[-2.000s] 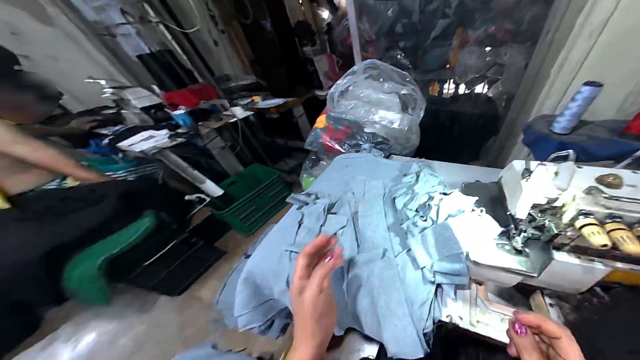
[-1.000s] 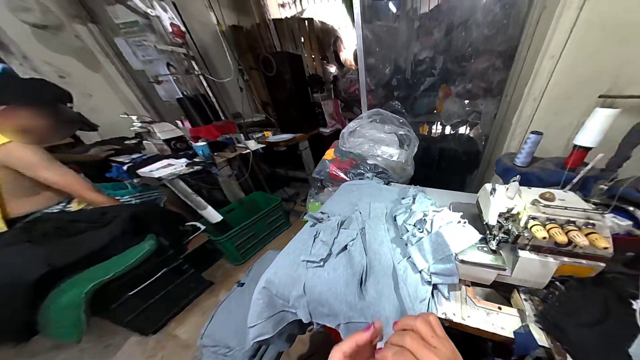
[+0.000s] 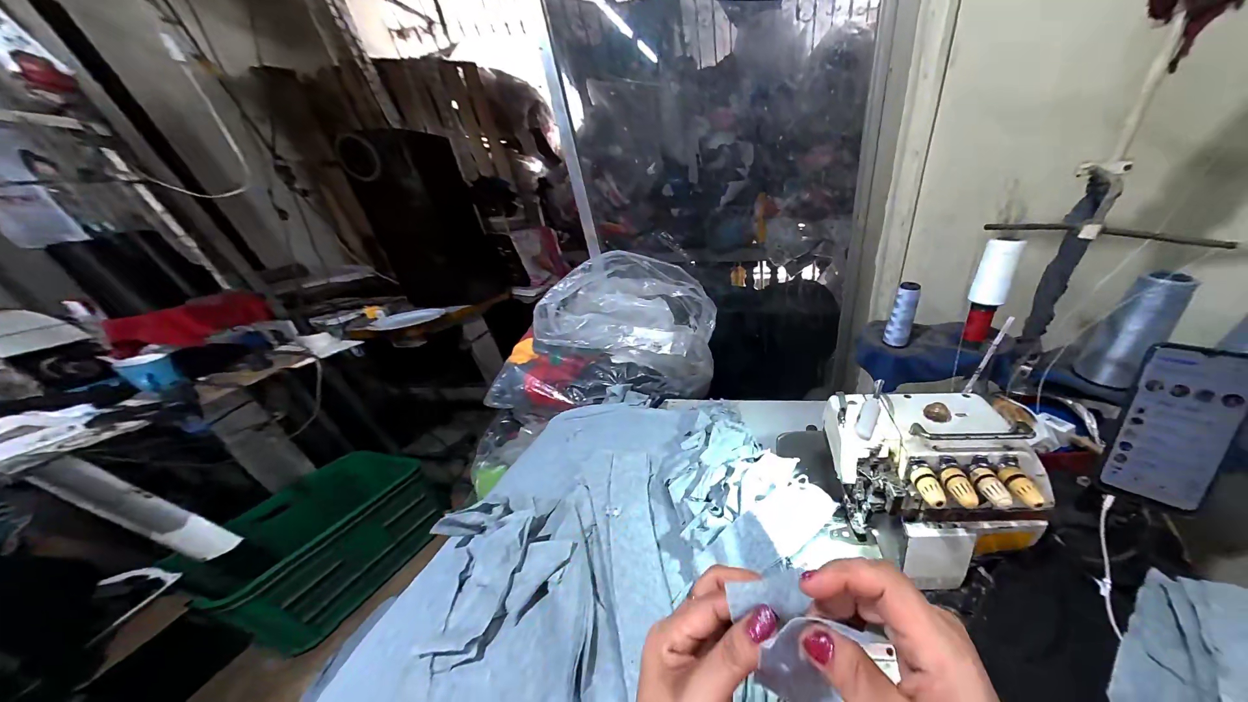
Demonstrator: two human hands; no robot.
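Observation:
Both hands are close together at the lower middle of the head view. My left hand (image 3: 707, 634) pinches a small piece of light blue fabric (image 3: 770, 597) between thumb and fingers. My right hand (image 3: 882, 634) grips the same piece from the other side. Beyond them lies a heap of light blue and white fabric pieces (image 3: 726, 478), and a larger spread of light blue cloth (image 3: 546, 575) covers the table to the left. An overlock sewing machine (image 3: 941, 448) with several tension dials stands just past my right hand.
A green plastic crate (image 3: 322, 546) is on the floor at left. Clear plastic bags (image 3: 624, 331) stand behind the table. Thread cones (image 3: 994, 273) and a lit phone (image 3: 1175, 424) on a cable are at right. More blue cloth (image 3: 1180, 639) lies at the lower right.
My hands, apart two seconds ago, have come together, and a small fabric piece now shows between them. The view has turned right, so the person at left is out of frame.

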